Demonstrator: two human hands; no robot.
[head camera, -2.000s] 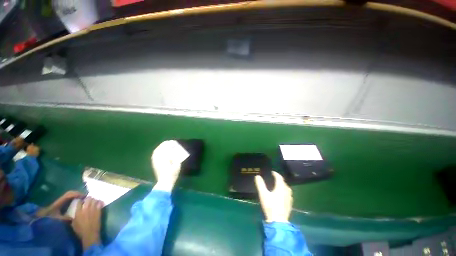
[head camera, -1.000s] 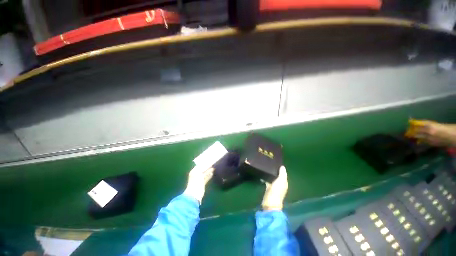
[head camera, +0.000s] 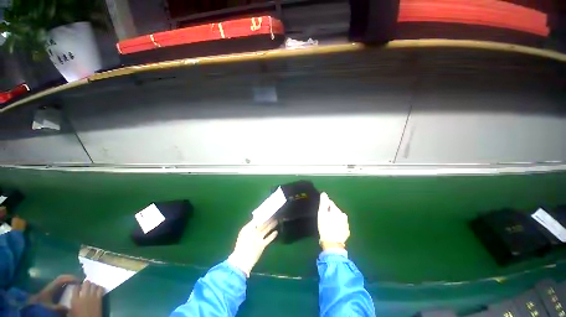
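A black box lid with small gold characters (head camera: 300, 194) sits over a black box base (head camera: 299, 230) in front of me on the green belt. The lid looks tilted; whether it is fully seated cannot be told. My left hand (head camera: 253, 243), in a pale glove, holds a white card (head camera: 270, 206) at the box's left side. My right hand (head camera: 334, 224), also pale-gloved, grips the lid's right edge, its fingertips partly hidden by the box.
A black box (head camera: 177, 221) with a white card lies left on the belt (head camera: 403, 226). More black boxes (head camera: 506, 232) lie at right. Dark grey boxes (head camera: 534, 308) line the lower right edge. A neighbour's hands (head camera: 84, 300) are at lower left, beside white paper (head camera: 105, 272).
The lid, held apart to the right of the base a second ago, is now over it. My left hand still holds the white card. The yellow-gloved hand at right has left view.
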